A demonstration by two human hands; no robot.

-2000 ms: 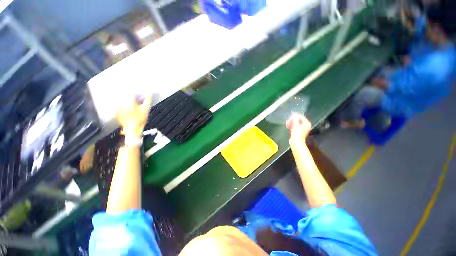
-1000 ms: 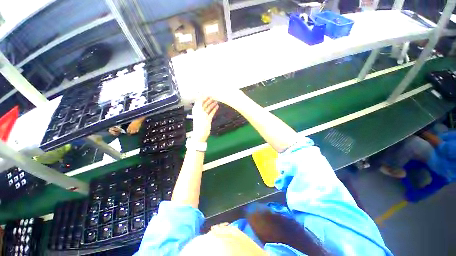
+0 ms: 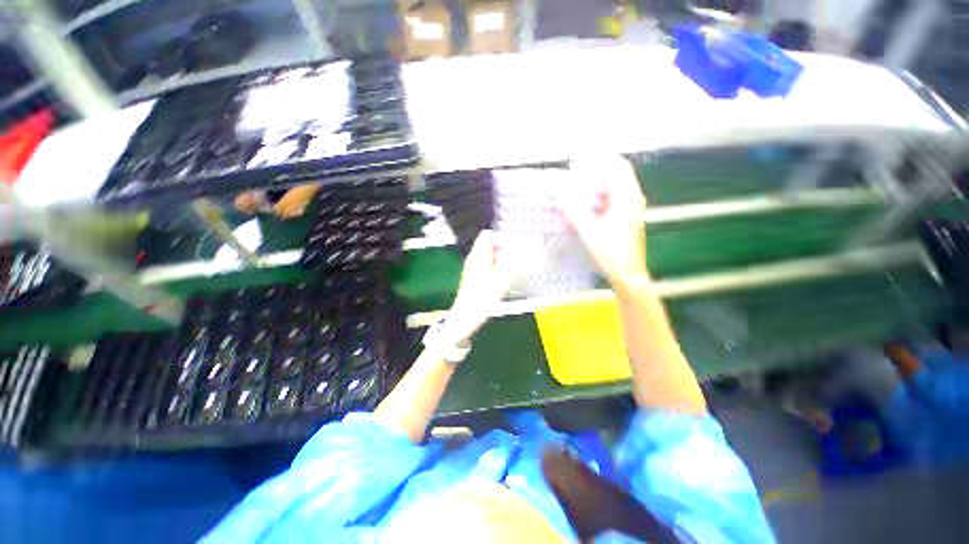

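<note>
A pale, see-through blister tray with a fine grid of pockets is held up above the green belt, blurred by motion. My left hand holds its left side. My right hand holds its right side, near the white shelf's front edge. The yellow plastic bin lies on the bench edge just below the clear tray. What lies in the tray's pockets cannot be told.
Black component trays lie at the left, with another black tray behind. A large black tray sits on the white shelf, which also holds blue bins. Another person's hand shows beneath. A person in blue is at right.
My hands have come down from the white shelf's edge and moved apart, now with a clear tray between them. The yellow bin is less covered by my right arm. The view has turned.
</note>
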